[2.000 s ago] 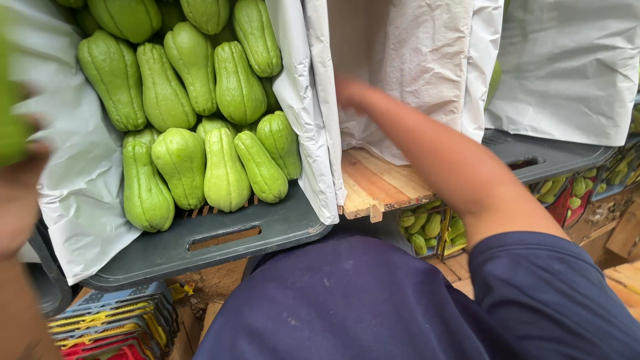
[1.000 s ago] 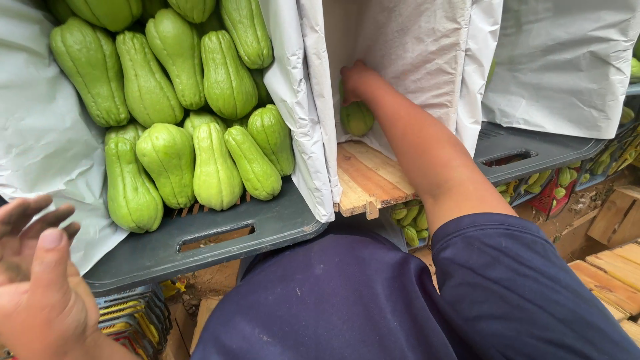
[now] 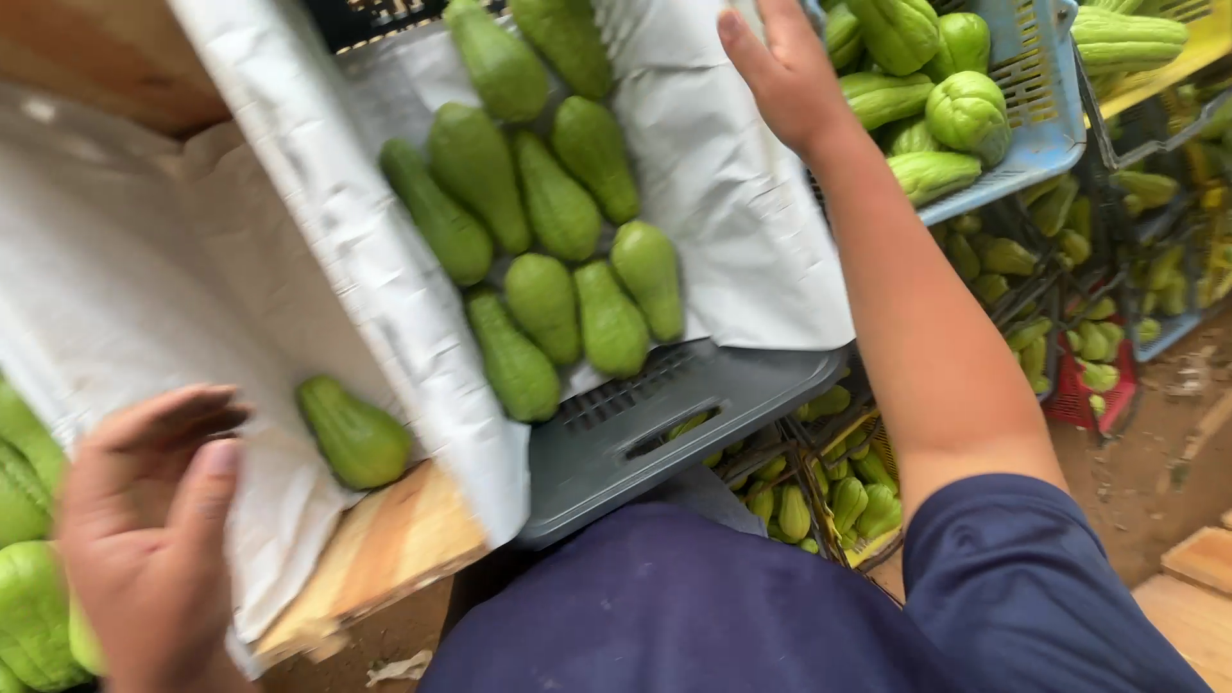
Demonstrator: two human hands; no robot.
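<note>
My left hand (image 3: 159, 539), bare and with its fingers apart, is over the paper-lined wooden box (image 3: 385, 553) at the left, holding nothing. Just right of it a single green chayote (image 3: 352, 433) lies on the white paper (image 3: 212, 260). My right hand (image 3: 784, 72) reaches to the top of the view, beside the paper liner (image 3: 712, 173) of a dark plastic crate (image 3: 674, 423). Its fingertips are cut off by the frame edge, and no chayote shows in it. Several green chayotes (image 3: 558, 197) lie in rows in that crate.
A blue crate (image 3: 1044, 96) heaped with light green chayotes (image 3: 967, 114) stands at the upper right. Beneath it are more filled crates, one of them red (image 3: 1107, 395). Light chayotes (image 3: 29, 597) show at the left edge, and wooden boards (image 3: 1193, 597) at the lower right.
The view has swung to the right. My right hand has left the wooden box, where it was beside a chayote, and now reaches beyond the dark crate. A chayote lies in the box.
</note>
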